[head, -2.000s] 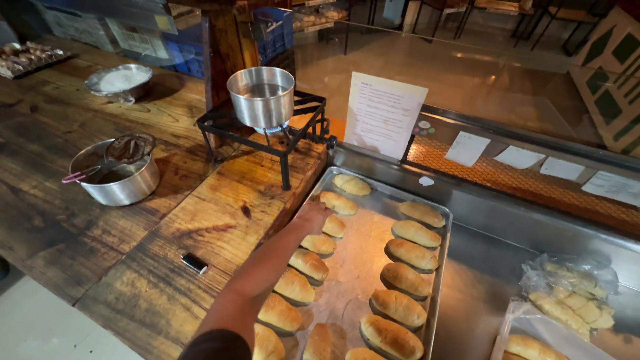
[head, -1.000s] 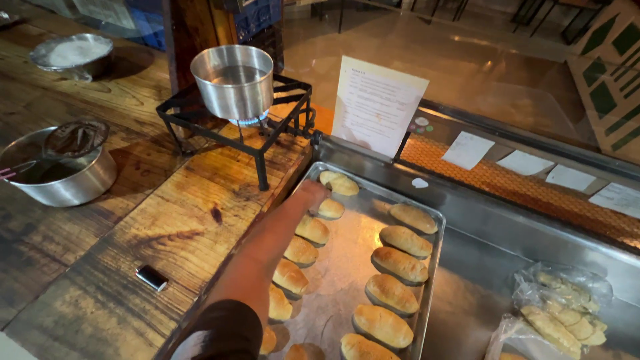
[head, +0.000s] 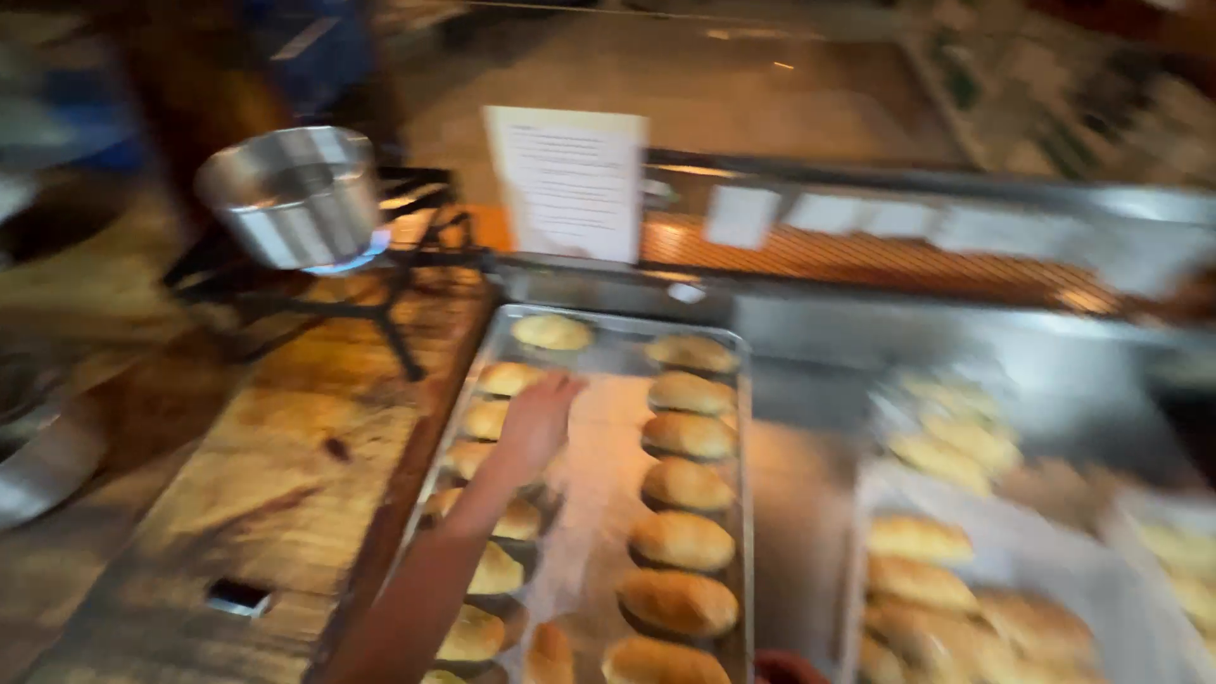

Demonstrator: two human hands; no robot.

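Note:
My left hand (head: 543, 418) reaches over a metal baking tray (head: 746, 475) lined with paper. Its fingers are at the right end of a bread roll (head: 508, 378) in the left row; motion blur hides whether they grip it. Another roll (head: 553, 332) lies beyond the fingertips, in the tray's far left corner. Golden oblong rolls (head: 682, 539) form a row along the tray's right side. At the bottom edge, right of the tray, a small blurred part of what looks like my right hand (head: 788, 668) shows; its fingers cannot be made out.
A steel pot (head: 299, 204) sits over a blue flame on a black metal stand (head: 380, 309), left of the tray. A printed sheet (head: 570, 185) stands behind the tray. At right are a lined container of rolls (head: 921, 584) and bagged bread (head: 950, 432). A lighter-like object (head: 237, 597) lies on the wood.
My left hand has moved back from the far left roll, which now shows uncovered. A reddish hand-like shape has appeared at the bottom edge. The view has swung right.

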